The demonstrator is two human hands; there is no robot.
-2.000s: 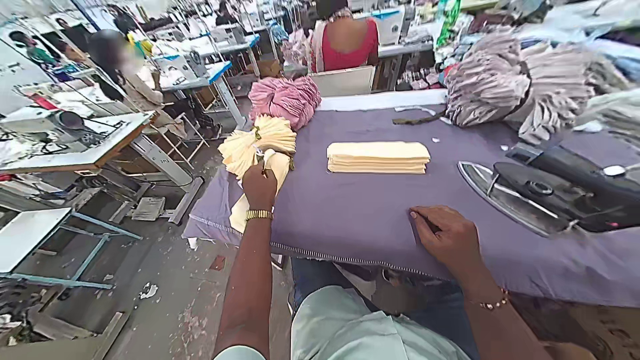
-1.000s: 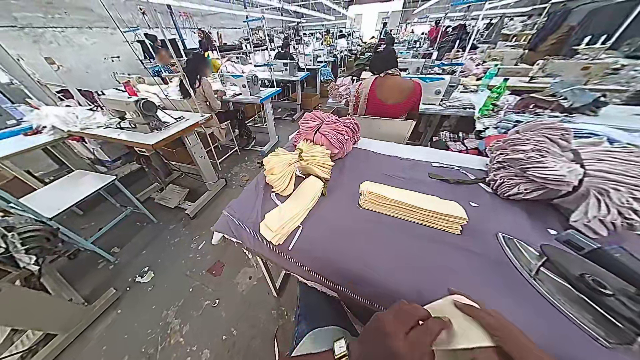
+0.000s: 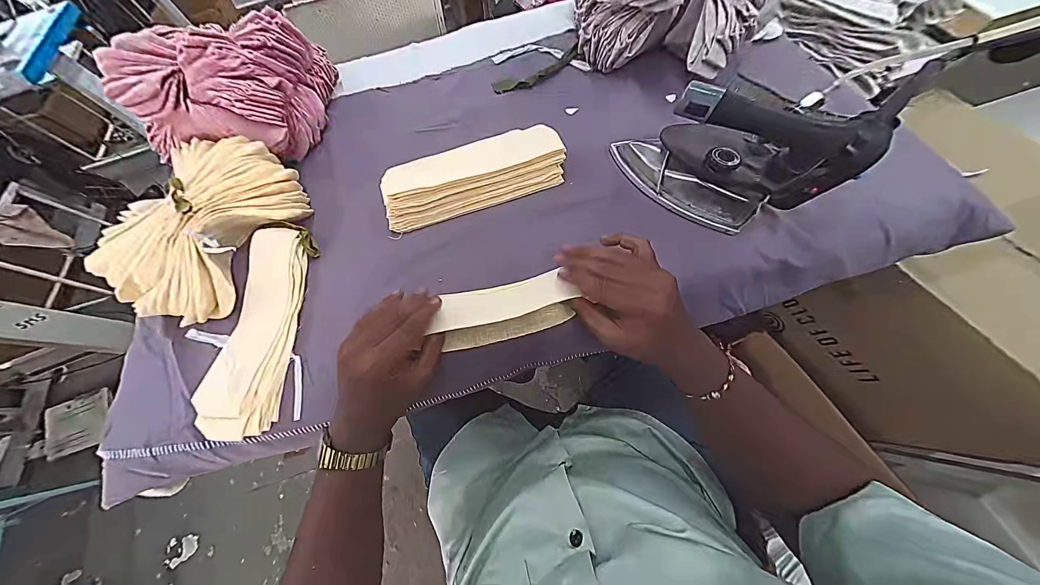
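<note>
A cream fabric strip (image 3: 505,307) lies along the near edge of the purple padded table, one long edge folded over a rougher underside. My left hand (image 3: 388,351) holds its left end. At its right end, the fingers of my right hand (image 3: 624,299) grip the fabric. Beyond the strip sits a neat stack of cream fabric pieces (image 3: 474,175). Right of that stack, an electric iron (image 3: 731,166) rests on the cloth. To the left are a loose pile of cream strips (image 3: 258,333) and a tied cream bundle (image 3: 207,211).
A pink fabric bundle (image 3: 219,81) is at the back left and a grey-mauve bundle (image 3: 650,28) at the back. A dark green tie (image 3: 536,75) lies near it. The iron's cable runs to the upper right. A printed cardboard box (image 3: 877,357) stands right of my lap.
Both hands have spread apart along the cream strip, which one second ago they held close together near the table's front edge. The view has tilted down strongly.
</note>
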